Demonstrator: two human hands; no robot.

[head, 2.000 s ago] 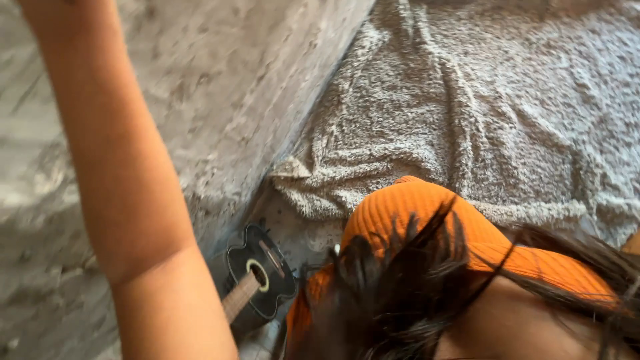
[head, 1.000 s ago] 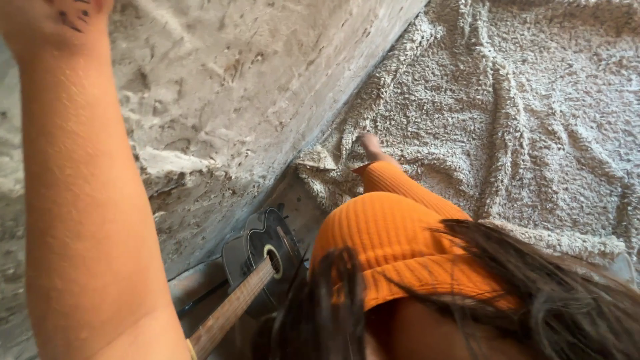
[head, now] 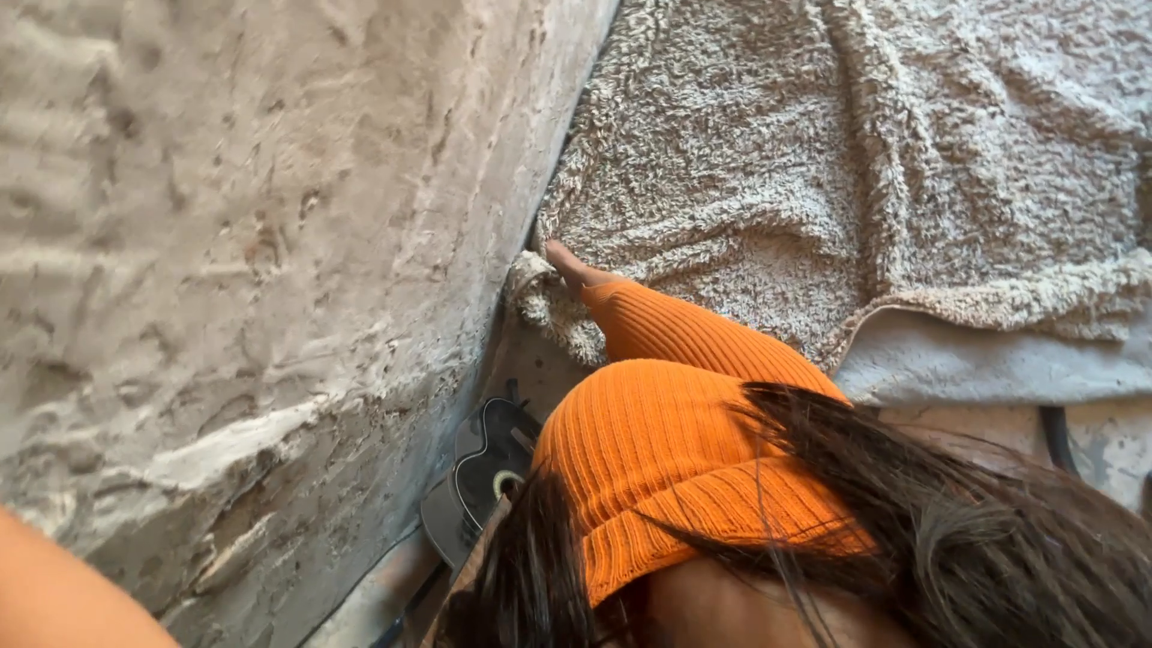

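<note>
Neither of my hands shows in the head view. A piece of my bare arm crosses the bottom left corner, close to the rough plastered wall [head: 270, 225]; its hand is out of frame. Below me are my legs in orange ribbed knit trousers [head: 666, 441], with one bare foot [head: 567, 263] on the edge of a shaggy beige rug [head: 738, 162]. Long dark hair [head: 972, 540] hangs over the lower part of the view. A black acoustic guitar [head: 472, 477] leans at the base of the wall, partly hidden by the hair and the knit cloth.
The wall fills the left side and meets the floor beside the rug. A smooth grey fabric layer [head: 990, 364] lies under the rug's folded edge. A dark curved thing [head: 1057, 436], not clearly identifiable, stands on the pale floor at the right.
My raised arm, long across the left side before, has dropped out of view except for a piece at the lower left corner. The bare foot, hidden two seconds ago, now shows.
</note>
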